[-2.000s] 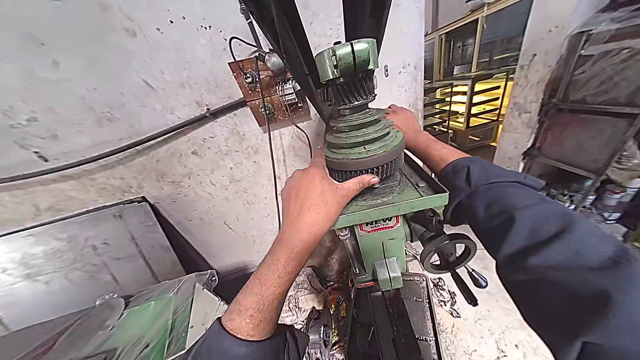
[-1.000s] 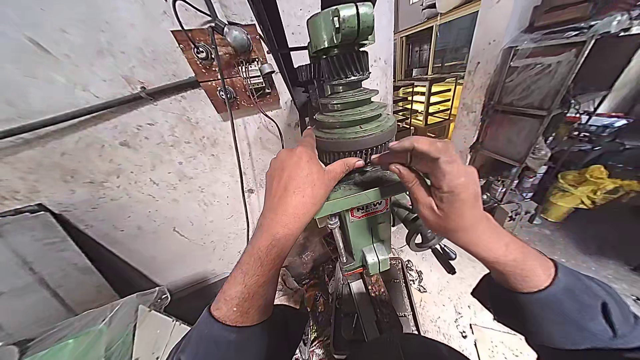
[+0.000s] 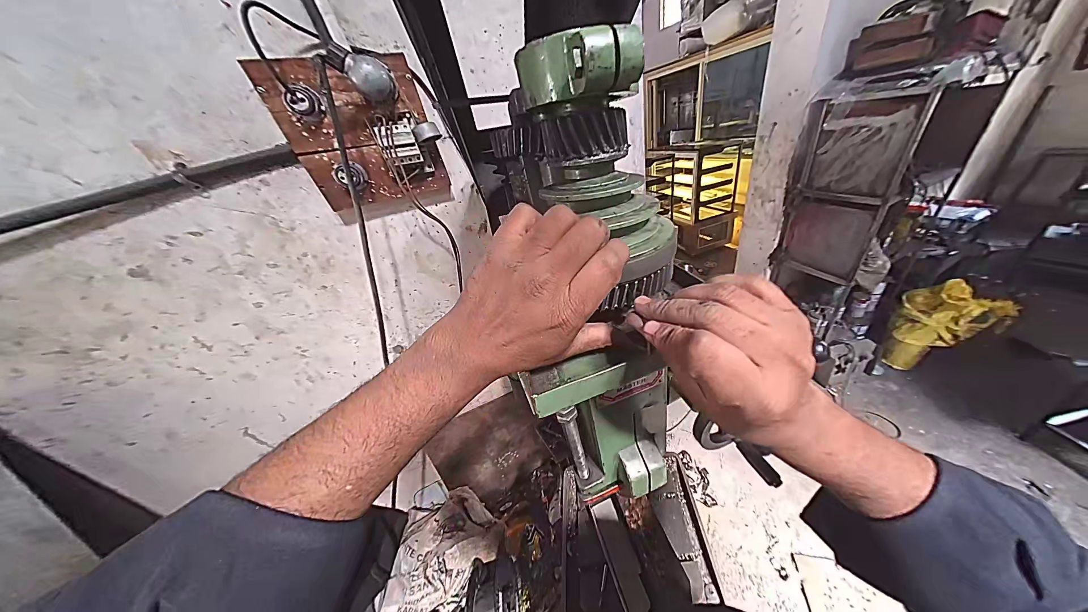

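A green stepped pulley (image 3: pixel 633 212) with a toothed gear ring (image 3: pixel 636 287) below it sits on the green machine head (image 3: pixel 595 374). Above it are a dark helical gear (image 3: pixel 586 134) and a green clamp collar (image 3: pixel 578 66). My left hand (image 3: pixel 544 289) lies over the left side of the pulley, fingers bent against it, the thumb low by the gear ring. Close to the ring's lower front edge, my right hand (image 3: pixel 735 353) pinches a small metal piece (image 3: pixel 633 321) between thumb and fingers; most of it is hidden, so its kind cannot be told.
A brown switch board (image 3: pixel 344 136) with cables hangs on the wall at left. A handwheel (image 3: pixel 712 432) is below my right hand. Dirty cloth and a sack (image 3: pixel 450 544) lie beneath the machine. At right stand a metal rack (image 3: pixel 837 195) and a yellow bucket (image 3: pixel 905 348).
My right hand has come from behind the pulley to the gear ring's front. My left hand has shifted from the ring's left side up over the pulley.
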